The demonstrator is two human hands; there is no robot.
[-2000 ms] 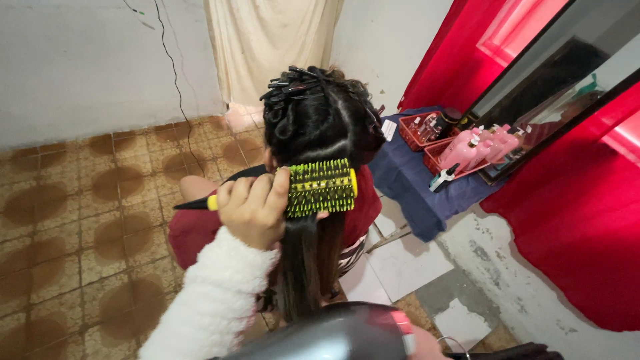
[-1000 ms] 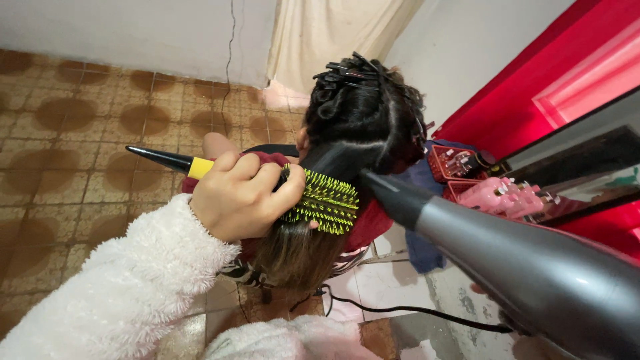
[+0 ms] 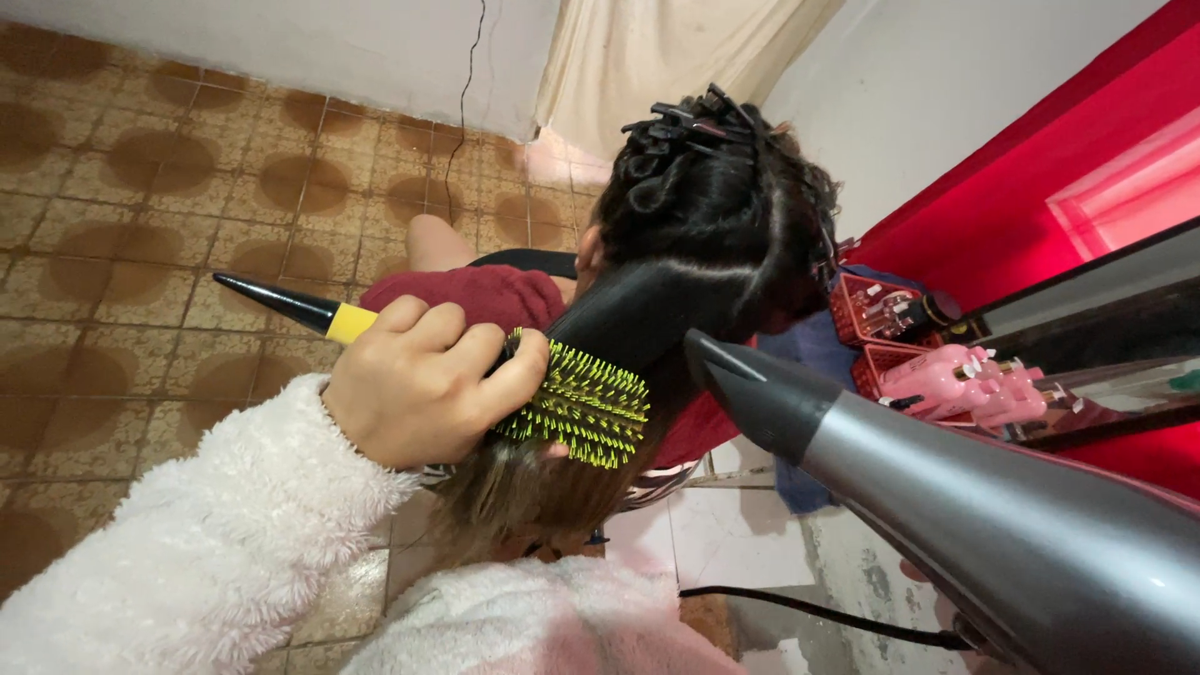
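Observation:
My left hand (image 3: 427,389) is closed around a round hairbrush (image 3: 591,403) with yellow-green bristles, a yellow collar and a black pointed handle. The bristles lie against the long loose hair (image 3: 628,319) of a seated person, seen from behind. Black clips (image 3: 703,122) hold the upper hair in coils, with a parting below them. From the right comes a grey hair dryer (image 3: 975,497), its black nozzle pointing at the hair just right of the brush. My right hand (image 3: 912,571) is mostly hidden behind the dryer; only small bits of fingers show beneath it.
Red baskets (image 3: 867,366) with pink bottles (image 3: 966,380) and small vials stand on a blue cloth (image 3: 806,403) by a mirror and red curtain (image 3: 994,187). A black cord (image 3: 825,614) runs below the dryer. Patterned tiles (image 3: 159,244) cover the floor at left.
The dryer, low at the bottom edge two seconds ago, has come up at the right with its nozzle by the hair. The brush has moved down the hair from near the head.

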